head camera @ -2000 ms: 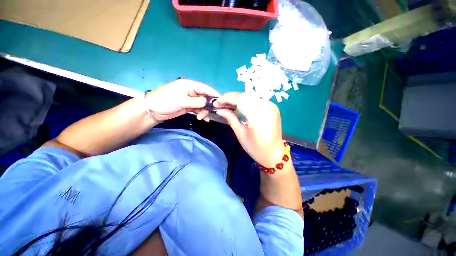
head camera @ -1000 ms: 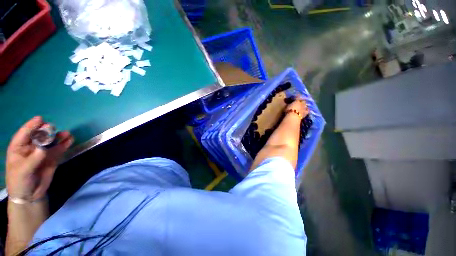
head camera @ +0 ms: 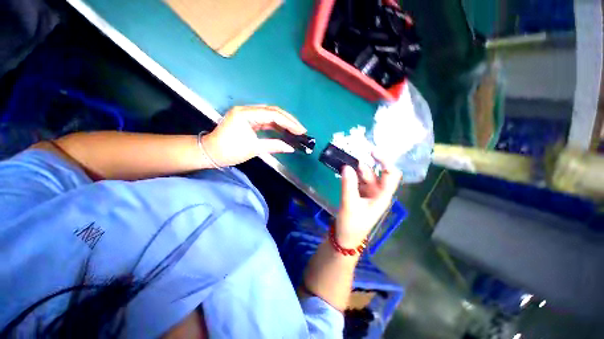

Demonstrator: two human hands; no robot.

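My left hand [head camera: 246, 136] holds a short black part [head camera: 303, 142] between thumb and fingers, with a small light mark at its exposed end. My right hand [head camera: 363, 197] holds a glossy black cylindrical part [head camera: 338, 159] by its far end. The two parts face each other over the bench's front edge, with a small gap between them. Small flat white pieces [head camera: 353, 141] lie in a loose pile just beyond, partly hidden by the right hand's part and fingers. A clear bag of white pieces [head camera: 402, 130] lies behind them.
A red bin [head camera: 350, 82] of black parts stands on the green bench beyond my hands. A cardboard sheet [head camera: 228, 28] lies to its left. A blue crate [head camera: 391, 298] is below right. A yellowish tape-wrapped bar [head camera: 490, 165] is beyond the bench end.
My right hand has come out of the blue crate, up to the bench, with a black part. My left hand now holds its part near it. The view has swung back left.
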